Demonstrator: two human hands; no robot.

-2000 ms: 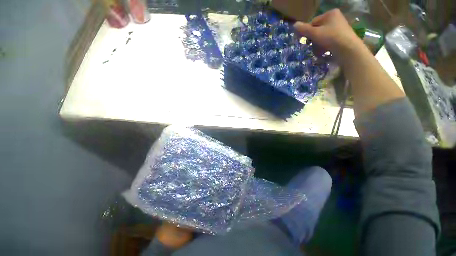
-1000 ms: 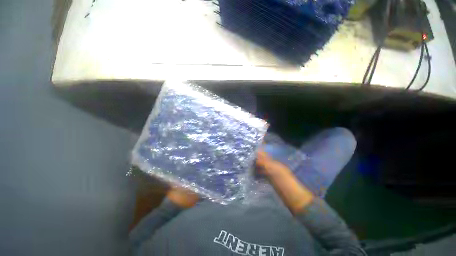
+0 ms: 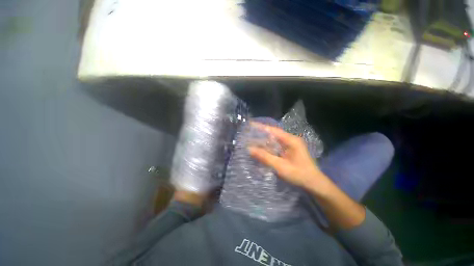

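The wrapped bundle of panels is tilted up on its edge at the left of my lap, silvery and blurred. My left hand holds its lower end; the fingers are hidden behind it. A loose length of clear bubble wrap lies over my lap beside the bundle, with a crumpled end over my knee. My right hand is spread over this wrap with fingers apart; whether the fingertips touch it is unclear. A stack of blue PCB panels stands on the bench, cut off by the top edge.
The white bench runs across the top, its front edge beyond my knees. A yellow and black unit with a red light and dark cables stands at the upper right. A brown box edge shows beside my left forearm. The floor at right is dark green.
The bundle has turned from lying flat to standing on edge, showing its narrow side. My right hand has left the bundle's edge and is over the wrap, which now spreads on my lap.
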